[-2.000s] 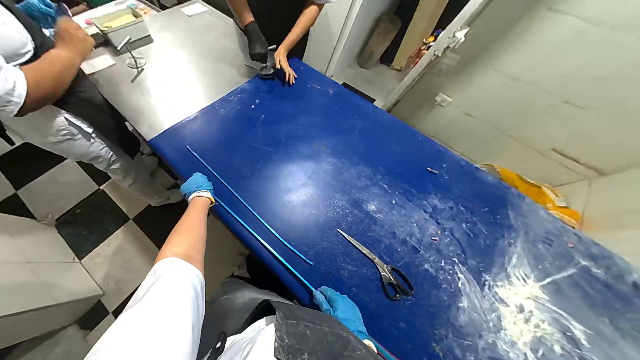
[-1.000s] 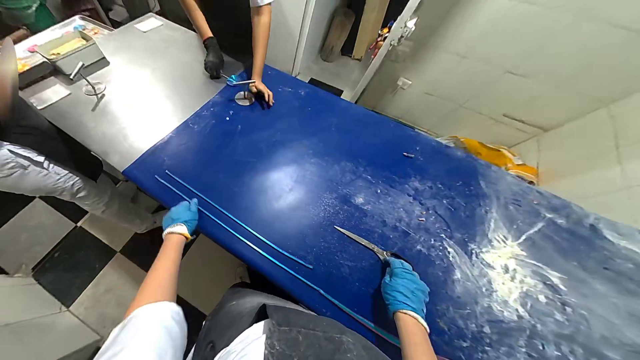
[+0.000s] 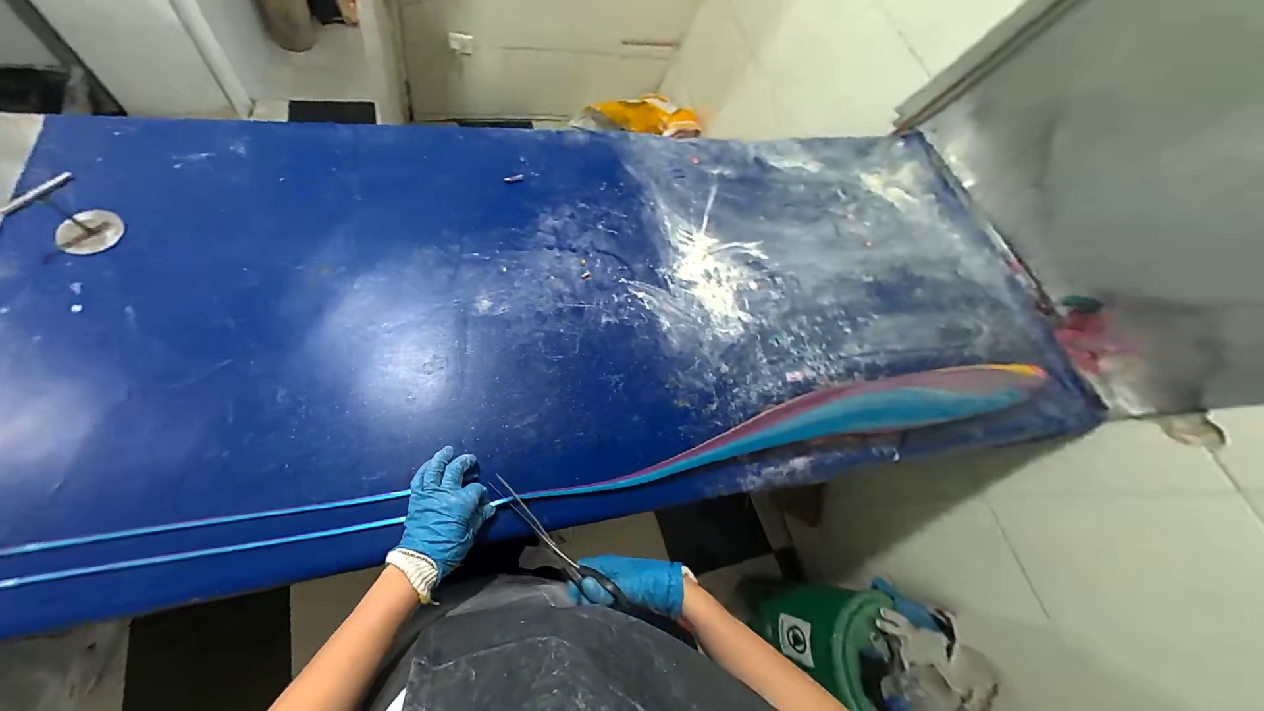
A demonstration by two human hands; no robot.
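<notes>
My left hand, in a blue glove over a white cuff, rests on a thin blue strand near the table's front edge; whether the fingers pinch it is hidden. A second strand lies behind and parallel, its right end at my left hand. My right hand, also blue-gloved, holds scissors by the dark handles. Their narrowly parted blades point up and left, with the strand between or beside them. To the right the strand widens into a thick blue, purple and orange striped mass, seemingly candy.
A blue tabletop carries whitish smears and crumbs at the right. A metal stand with a round base is at the far left. Beyond the table lies a yellow bag. A grey panel borders the right end; a green bin stands below.
The view has swung right. My right hand has picked up the scissors from the tabletop and brought them to the strand. My left hand has moved right along the strand.
</notes>
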